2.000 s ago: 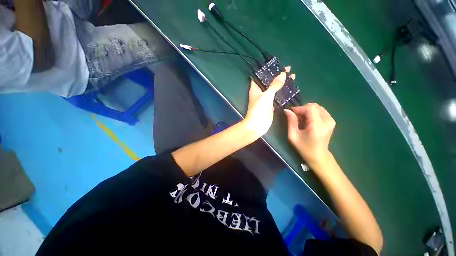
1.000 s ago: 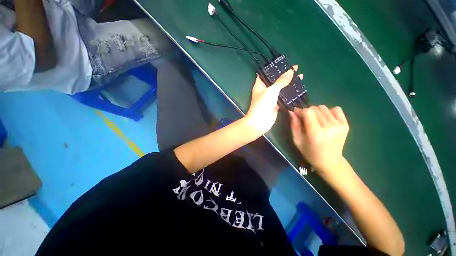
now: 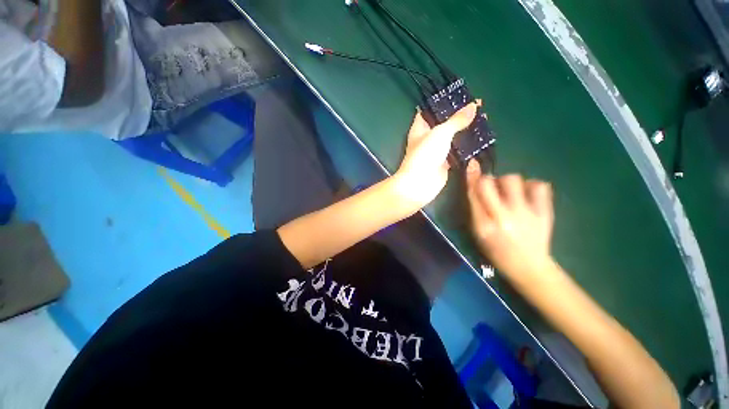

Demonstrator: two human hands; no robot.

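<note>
A black circuit board module (image 3: 477, 134) with rows of small white points is over the green bench. My left hand (image 3: 428, 164) holds it around the middle, thumb across its face. Black wire leads (image 3: 376, 61) run from its far end, one ending in a white plug end (image 3: 314, 49). My right hand (image 3: 511, 212) is at the module's near end, index finger on the edge where dark wires come out. It is blurred, and whether it pinches a wire cannot be told.
A small white connector (image 3: 487, 272) lies near the bench edge. A pale metal strip (image 3: 615, 116) crosses the green bench (image 3: 591, 232). Beyond it lies a black part with cable (image 3: 705, 86). A seated person (image 3: 88, 88) is at the left. Blue stools (image 3: 204, 144) stand on the floor.
The module and both hands have shifted slightly right in view. My right hand's fingers have moved at the module's near end, with the index finger now extended to it.
</note>
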